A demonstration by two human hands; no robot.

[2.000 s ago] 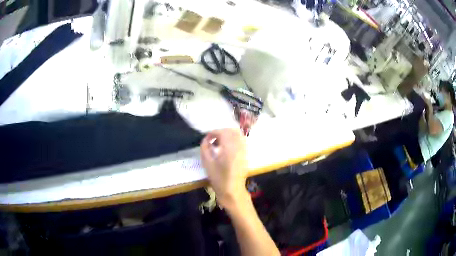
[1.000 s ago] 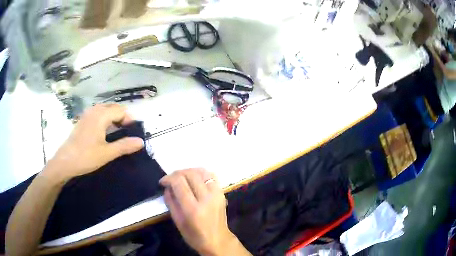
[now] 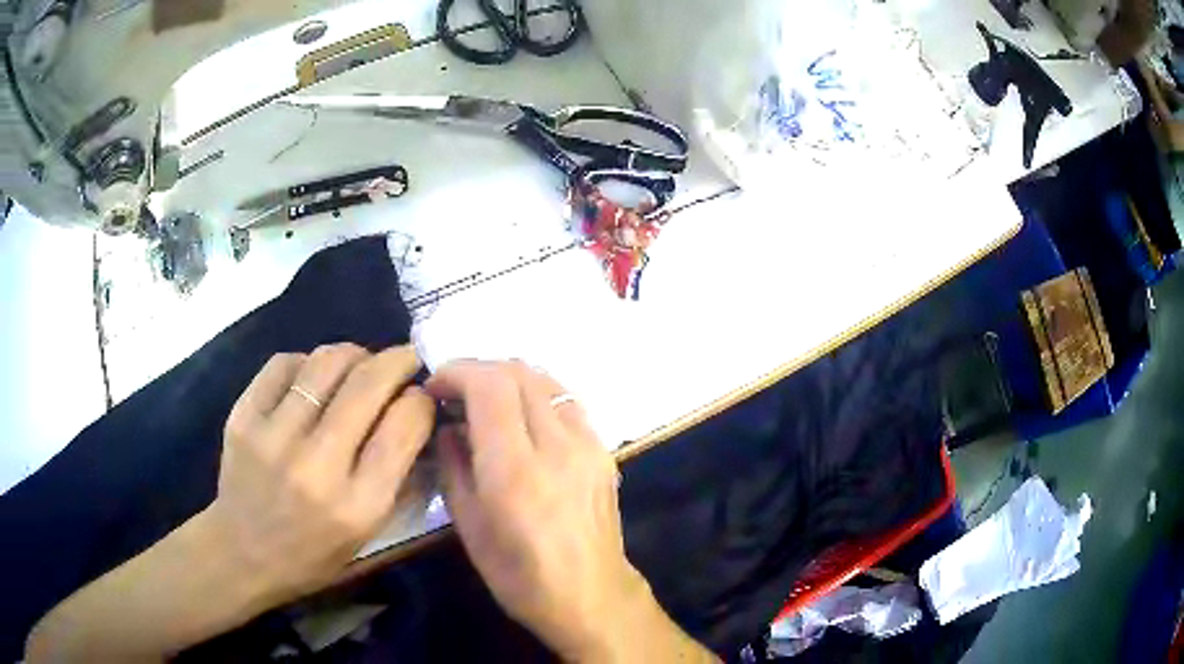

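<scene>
A dark navy-black fabric panel (image 3: 195, 389) lies along the left part of the white table and ends near the table's middle, with some pale threads at its end. My left hand (image 3: 325, 454) is on the panel's near corner, fingers bent and pinching the fabric edge. My right hand (image 3: 519, 480) meets it there, thumb and fingers pinching at the same corner. The fingertips touch or nearly touch, and what lies between them is mostly hidden.
Shears (image 3: 519, 130) with red cloth, black-looped scissors (image 3: 500, 29) and thread snips (image 3: 344, 191) lie beyond the panel. The sewing machine's needle area (image 3: 123, 195) is at left. A clear plastic bag (image 3: 831, 97) is at far right. Dark fabric (image 3: 779, 454) hangs below the yellow-edged table.
My left hand has moved right and toward me, to the panel's near corner beside my right hand. The folded-over end of the panel now lies flat. The view has shifted.
</scene>
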